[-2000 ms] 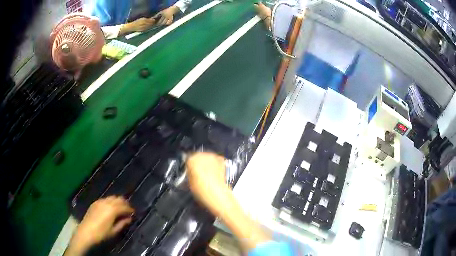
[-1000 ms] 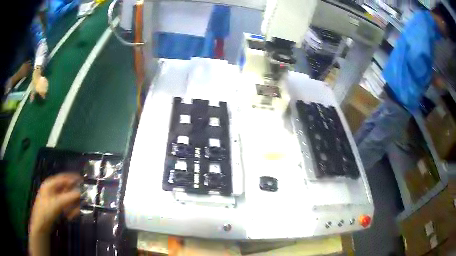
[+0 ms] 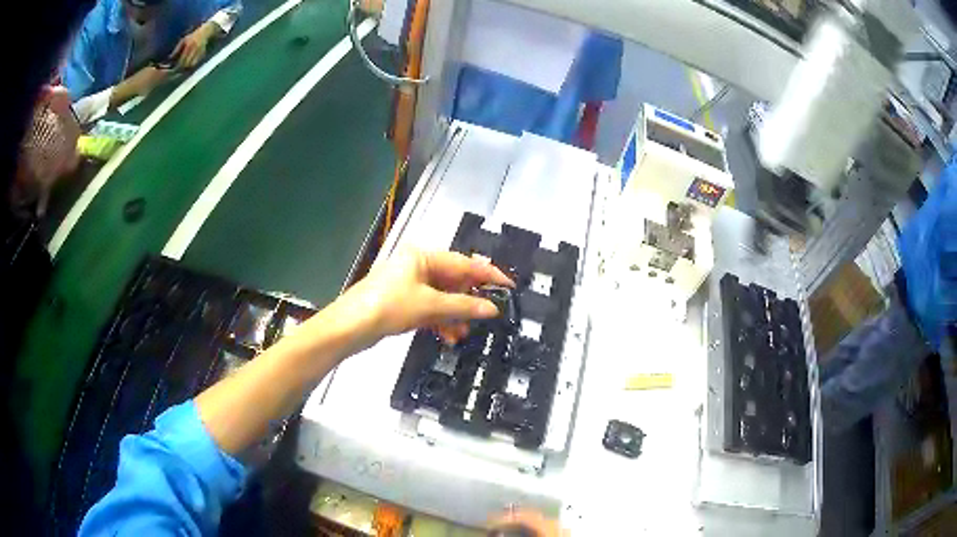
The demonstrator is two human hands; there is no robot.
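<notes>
My left hand (image 3: 425, 299) reaches in from the lower left over the left fixture (image 3: 472, 411). Its thumb and fingers pinch a small black part (image 3: 496, 300) above the middle of the fixture. Some nests show pale gaps; lower nests hold black parts. My right hand (image 3: 525, 522) is a blur cut off by the bottom edge, with something dark at it; its grip cannot be told. A loose black part (image 3: 623, 438) lies on the white machine bed (image 3: 588, 493) right of the fixture.
The glossy black tray (image 3: 136, 362) lies at left, beside the green belt (image 3: 94, 252). A second fixture with black parts (image 3: 766, 367) stands at right. The cream feeder (image 3: 672, 163) is behind, and the white head (image 3: 829, 105) is over the right side. A person's hands (image 3: 194, 44) are across the belt.
My left hand has moved from the tray to above the left fixture, now holding a part. My right hand shows at the bottom edge. The view has turned and the white head appears farther right.
</notes>
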